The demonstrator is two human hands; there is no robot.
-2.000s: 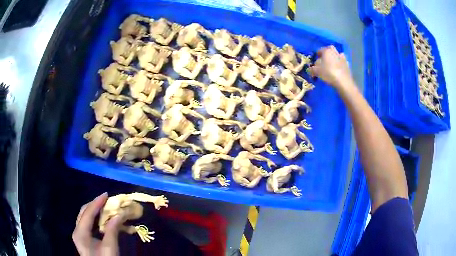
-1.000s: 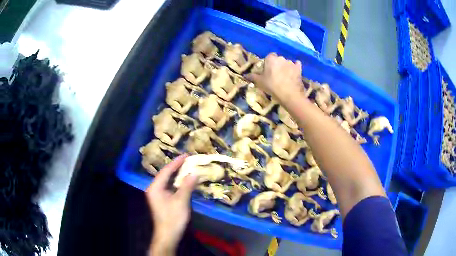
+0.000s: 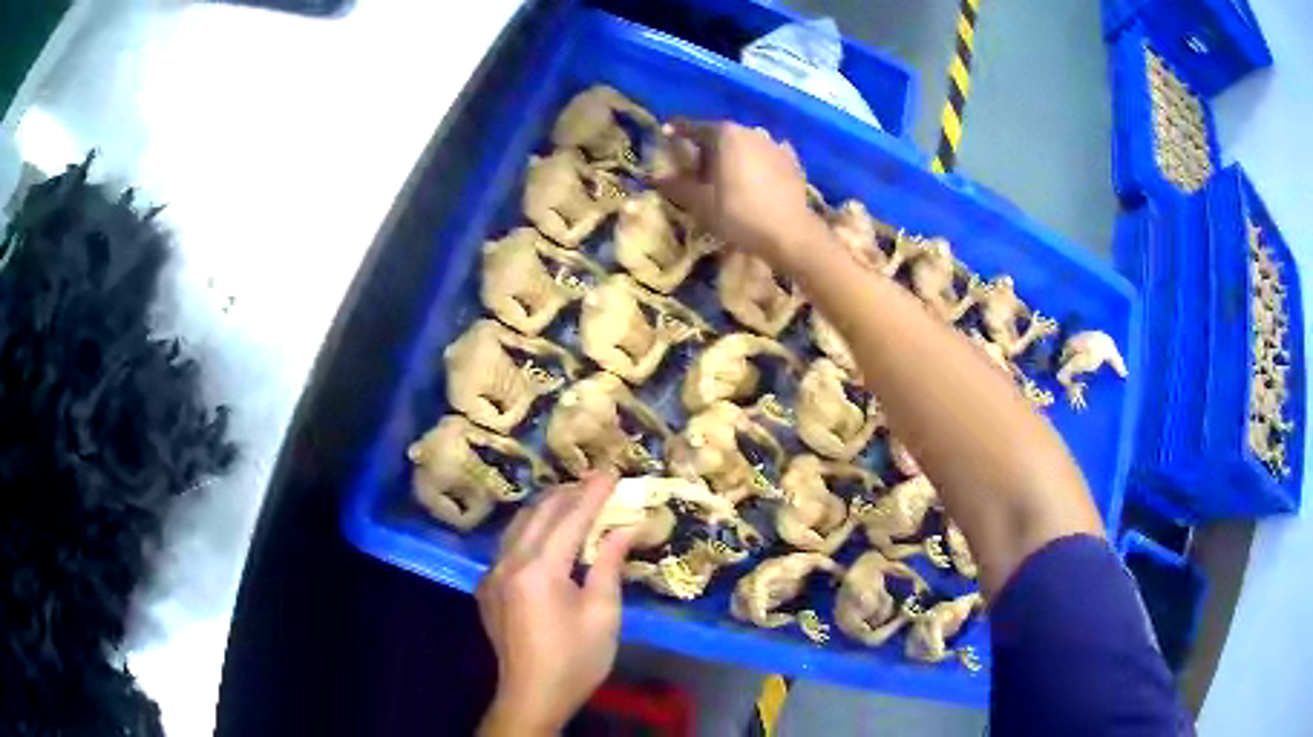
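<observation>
A large blue tray (image 3: 377, 530) holds rows of tan figure torsos (image 3: 625, 328) with bent arms and spread fingers. My left hand (image 3: 559, 583) holds a paler torso (image 3: 648, 516) between thumb and fingers, over the tray's near-left part. My right hand (image 3: 737, 184) reaches over the tray to the far-left rows. Its fingers are at a torso in the far row, which they partly cover; I cannot tell if they grip it. My right forearm hides several torsos in the middle.
A heap of black parts (image 3: 94, 432) lies on the pale bench (image 3: 324, 159) at left. A small blue box behind the tray holds a crumpled white bag (image 3: 814, 65). Stacked blue trays (image 3: 1224, 346) with tan parts stand at right. A red stool (image 3: 641, 708) shows below the tray.
Over the last second, my right hand has moved left along the far row. My left hand, with its torso, has moved right and slightly down. Earlier, my right hand was at the tray's right side.
</observation>
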